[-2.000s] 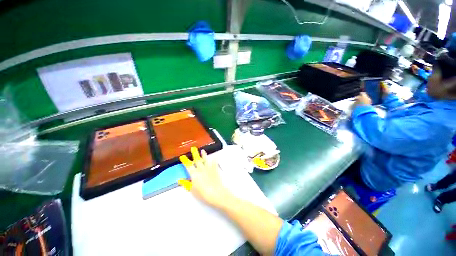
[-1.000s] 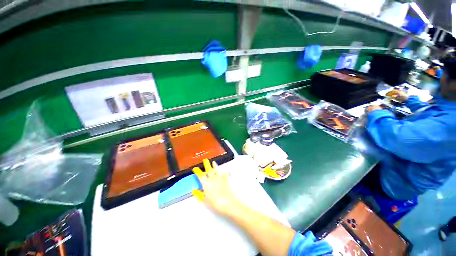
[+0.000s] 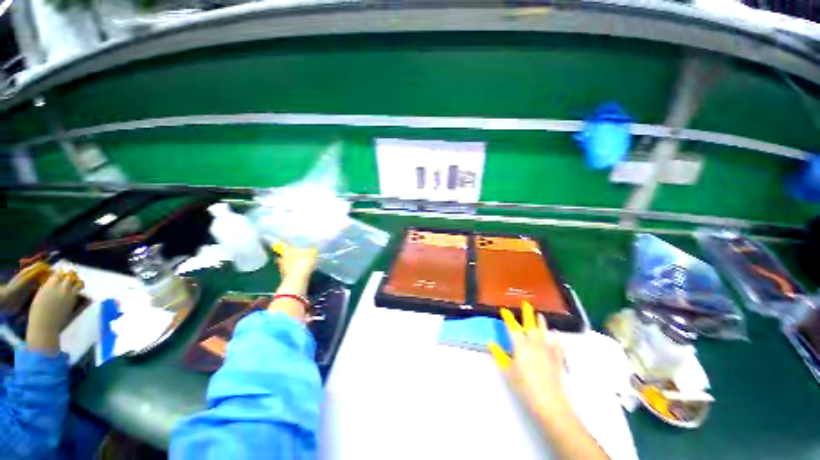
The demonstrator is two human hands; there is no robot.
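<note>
Two tablets with orange-brown backs up, the left (image 3: 427, 272) and the right (image 3: 515, 277), lie in the black two-bay tray (image 3: 467, 312) at the back of the white mat (image 3: 432, 386). A light-blue flat piece (image 3: 469, 333) lies in front of the tray. My right hand (image 3: 537, 364), with yellow finger cots, has its fingers spread at the right end of the blue piece; the thumb and a finger reach its edge. My left hand (image 3: 297, 265) is over the front of the crumpled clear bags (image 3: 301, 214); its fingertips are blurred and its hold is unclear.
Dark printed films (image 3: 331, 316) lie under my left forearm. A white bottle (image 3: 236, 238) stands left of my left hand. A dish with yellow bits (image 3: 670, 402) and bagged films (image 3: 751, 269) are at right. Another person's hands (image 3: 54, 305) work at far left.
The view has swung left. My left hand and sleeve have come into view over the bags. My right hand stays beside the blue piece; tray and tablets have not moved.
</note>
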